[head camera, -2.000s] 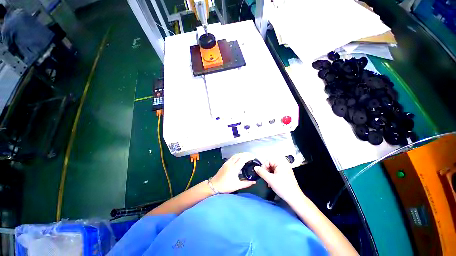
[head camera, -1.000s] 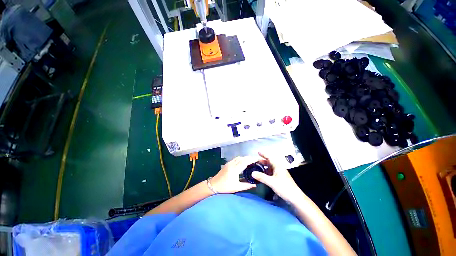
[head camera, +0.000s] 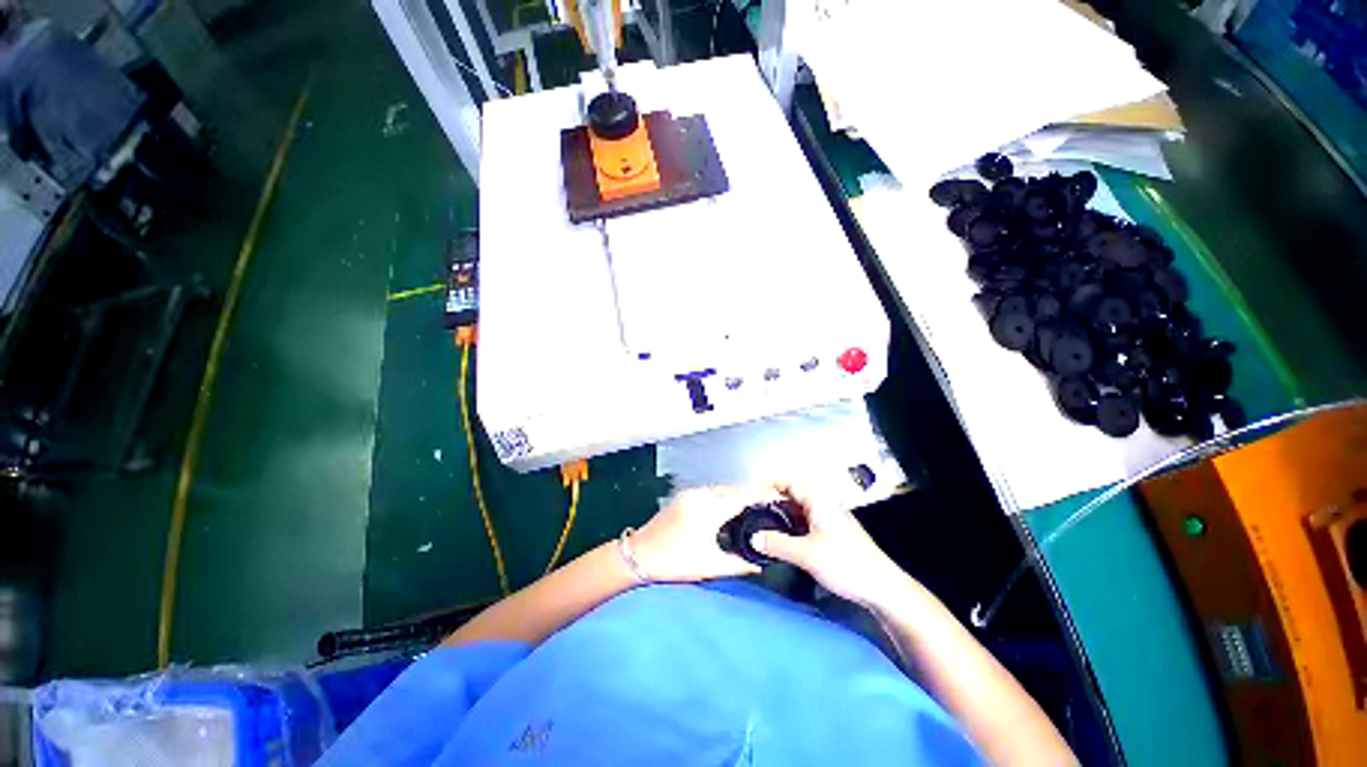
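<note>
A round black housing (head camera: 760, 529) is held between my two bare hands, low in front of my body, just past the robot's front edge. My left hand (head camera: 693, 532) grips it from the left side. My right hand (head camera: 817, 543) holds its right side, with the thumb on its face. The fingers cover part of it, so I cannot tell whether it is one part or two. Another black part (head camera: 613, 116) sits on the orange fixture (head camera: 625, 162) on the dark brown plate, under the robot's head.
The white robot base (head camera: 705, 285) has a red emergency stop (head camera: 853, 360) at its front right. A pile of black parts (head camera: 1087, 300) lies on white paper at right, near the orange press (head camera: 1274, 555). A blue bin (head camera: 270, 719) is at lower left. A person (head camera: 68, 90) is at upper left.
My right thumb and fingers have shifted over the face of the black housing, while my left hand keeps its hold. The view has shifted slightly.
</note>
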